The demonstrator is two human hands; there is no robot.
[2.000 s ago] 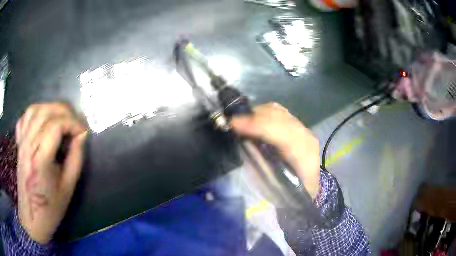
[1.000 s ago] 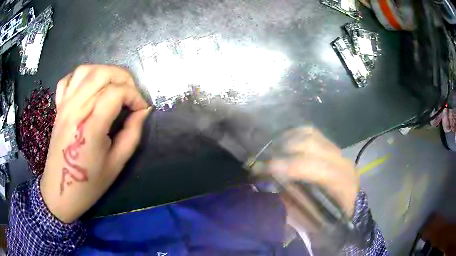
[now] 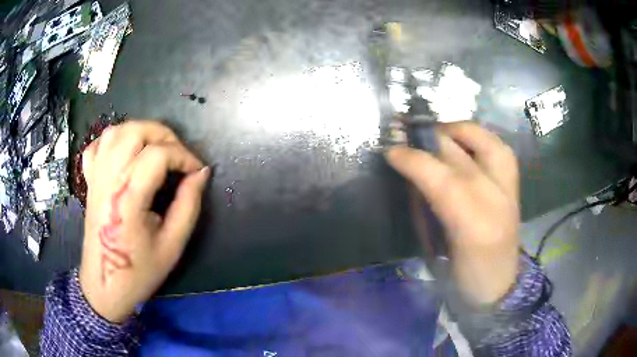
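My left hand (image 3: 143, 213) rests on the dark mat with thumb and forefinger pinched together; whether a tiny part is between them cannot be told. My right hand (image 3: 468, 188) grips the soldering iron (image 3: 420, 129), which is blurred and points away from me. Bright board shapes (image 3: 455, 92) lie beside the iron's front part, washed out by glare. A small black component with a reddish wire (image 3: 198, 99) lies beyond my left hand. A tiny reddish piece (image 3: 230, 194) lies right of my left fingertips. The dark red component pile (image 3: 98, 132) is partly hidden by my left hand.
A jumbled board heap (image 3: 45, 167) fills the left side. One small board (image 3: 548, 110) lies at the right, another (image 3: 520, 28) at the top right near a white roll with an orange band (image 3: 583, 38). A black cable (image 3: 569, 216) crosses the right bench edge.
The view has shifted, showing more of the left heap. My right hand and the iron have moved forward over the mat. My left hand stays pinched. The black component beyond it now shows.
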